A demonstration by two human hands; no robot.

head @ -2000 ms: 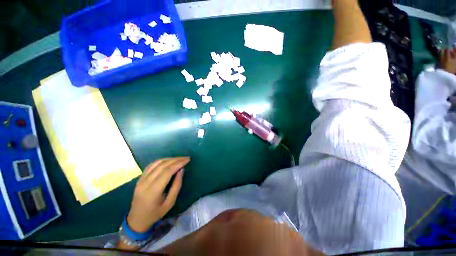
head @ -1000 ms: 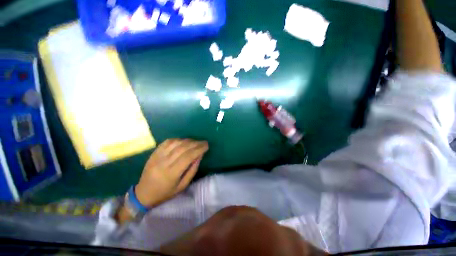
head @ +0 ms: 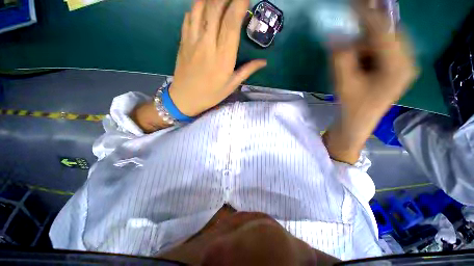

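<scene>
The black rounded-square watch housing (head: 265,24) lies on the green mat (head: 130,44) at the top of the view, with pale parts showing inside its shiny rim. My left hand (head: 210,60) is flat, palm down, just left of the housing. Its thumb is spread out below the housing, and the fingertips are cut off by the top edge. It holds nothing that I can see. My right hand (head: 371,72) is strongly blurred, right of the housing and apart from it. A pale pinkish thing shows by its fingers, too blurred to name or to tell if held.
A yellow-edged paper sheet (head: 80,3) and a blue box (head: 15,14) are cut off at upper left. A black tray (head: 460,67) is at right. Another person's white sleeve (head: 439,148) is at lower right, near blue bins (head: 403,208). The mat's front edge runs before my body.
The view has tipped down towards my body. My right hand has come back from the far right. The housing now shows beside my left hand, whose thumb has spread. Bin and loose pads are out of view.
</scene>
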